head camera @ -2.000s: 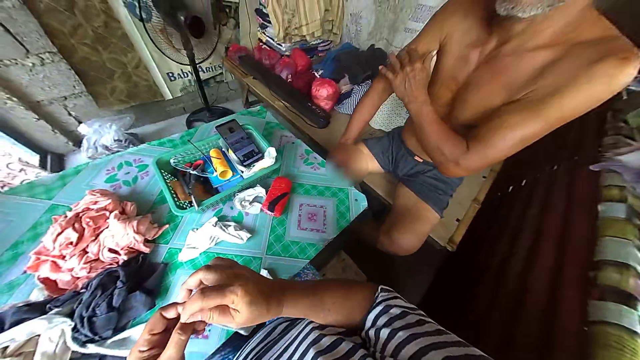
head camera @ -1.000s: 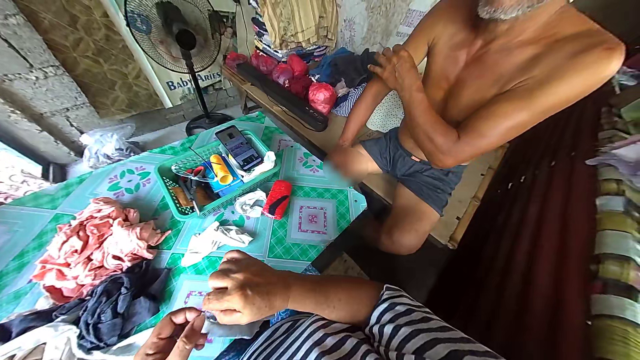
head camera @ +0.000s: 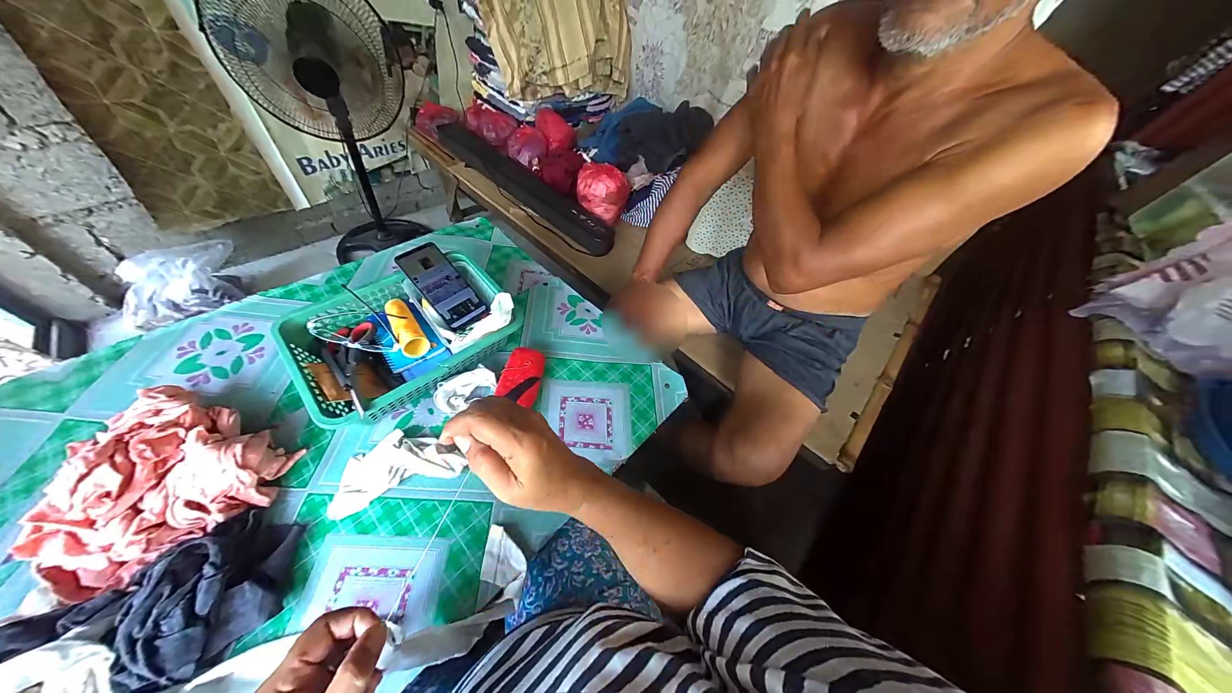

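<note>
My right hand (head camera: pixel 520 457) is raised over the table, thumb and fingertips pinched on the end of a thin white thread (head camera: pixel 435 539). The thread runs taut down to my left hand (head camera: pixel 337 654) at the bottom edge, which pinches a piece of white cloth (head camera: pixel 452 640). Whether a needle is in the right fingertips is too small to tell. Just beyond the right hand lie a crumpled white cloth (head camera: pixel 395 470), a small white bundle (head camera: pixel 465 389) and a red and black object (head camera: pixel 521 375).
A green plastic basket (head camera: pixel 351 416) holds scissors, a yellow spool (head camera: pixel 407 329) and a phone (head camera: pixel 442 285). Pink cloth (head camera: pixel 154 481) and dark cloth (head camera: pixel 197 587) are heaped at left. Across the table's corner, a person (head camera: pixel 866 192) sits on a bench. A fan (head camera: pixel 313 72) stands behind.
My right hand has moved up and away from the left hand, which is lower now. The thread is drawn out between them; one second ago the hands were close together at the cloth.
</note>
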